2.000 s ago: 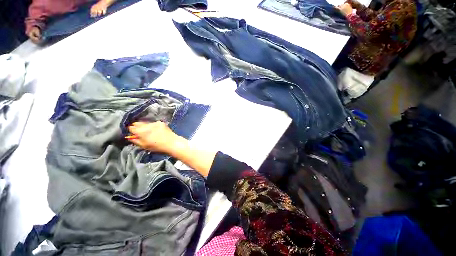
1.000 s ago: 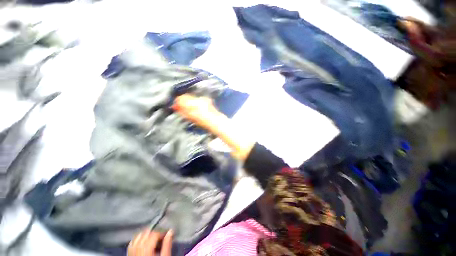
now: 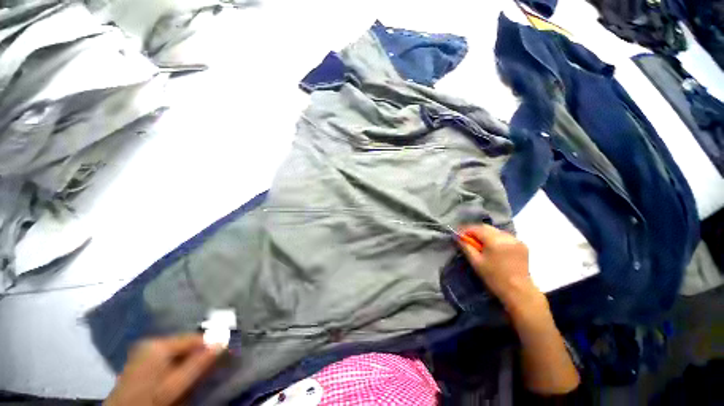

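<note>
The denim jacket (image 3: 341,238), grey-green inside out with dark blue edges, lies spread in front of me. My right hand (image 3: 496,262) is at its right side, closed on the thread snips (image 3: 470,240); their orange-red handle shows between the fingers and the short blades point up-left over the cloth. My left hand (image 3: 167,369) is at the lower left edge, slightly blurred, with its fingertips beside the white care label (image 3: 219,327). Whether the fingers pinch label or cloth is unclear. The dark blue collar (image 3: 425,54) lies at the top.
The white table (image 3: 214,135) bears a pale grey garment heap (image 3: 71,119) at left and a dark blue denim garment (image 3: 611,182) at right, hanging over the edge. Other dark garments lie at the upper right. My pink checked apron (image 3: 373,381) is at the bottom edge.
The view has swung left. The jacket now lies flatter and more spread out. My right hand has moved down the jacket's right side. My left hand has come into view and reached the care label.
</note>
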